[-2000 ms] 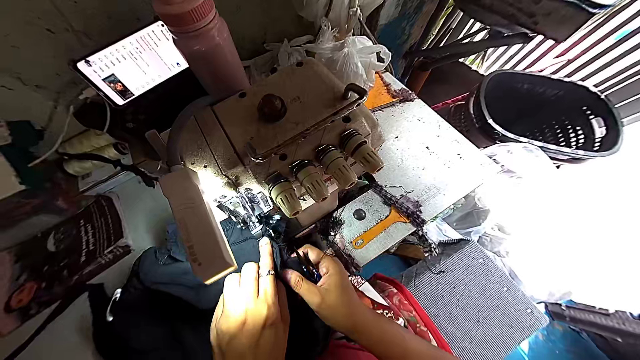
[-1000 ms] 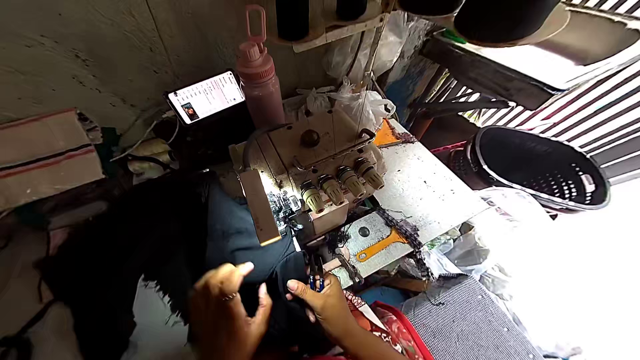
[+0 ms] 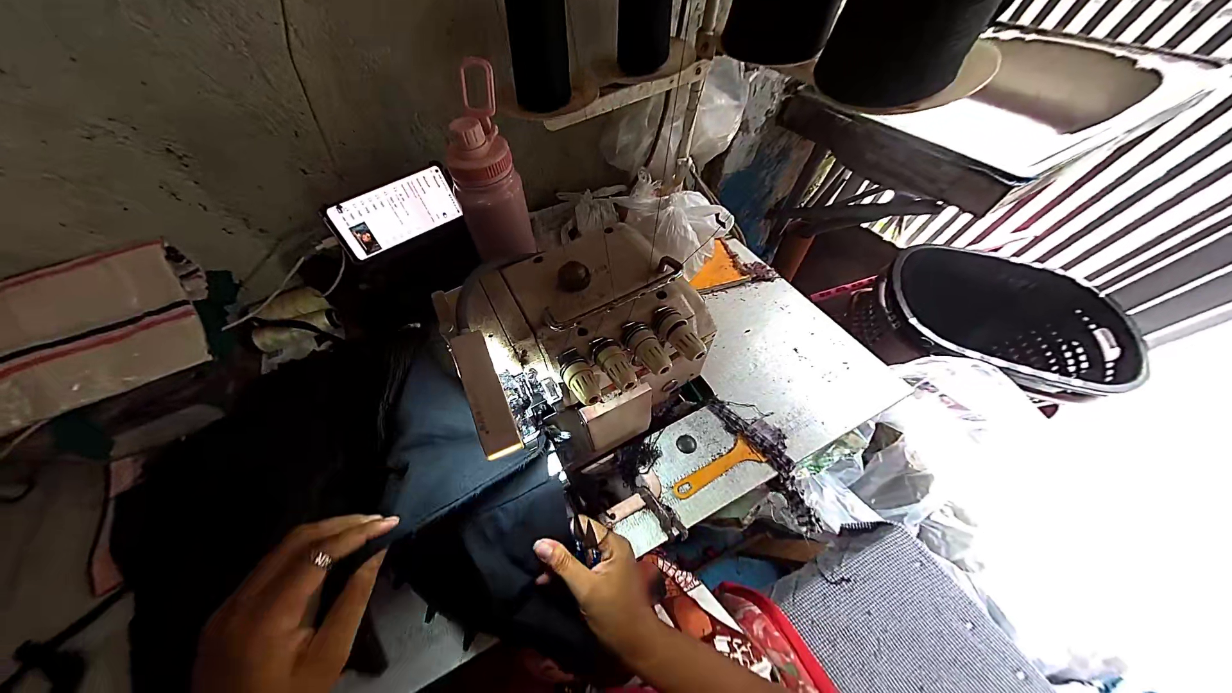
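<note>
A beige overlock sewing machine (image 3: 577, 318) with several tension dials stands at the centre, its lamp lit by the needle area. Dark blue fabric (image 3: 452, 443) lies at its left side and runs down below the presser foot area. My left hand (image 3: 303, 597), with a ring on one finger, pinches the fabric's edge between thumb and fingers at the lower left. Lower centre, my right hand (image 3: 602, 577) is closed around small dark thread snips (image 3: 587, 541), blades pointing up, beside the fabric. Part of the snips is hidden in the palm.
An orange tool (image 3: 717, 469) and dark thread scraps lie on the machine's metal plate. Behind stand a lit phone (image 3: 395, 212) and a pink bottle (image 3: 491, 192). Thread cones (image 3: 890, 48) hang over the top edge. A black basket (image 3: 1020, 318) is at right, black fabric (image 3: 260, 481) at left.
My left hand has moved left, away from my right hand, and now pinches the fabric edge. The fabric lies more spread out beside the machine than two seconds ago. The view has shifted.
</note>
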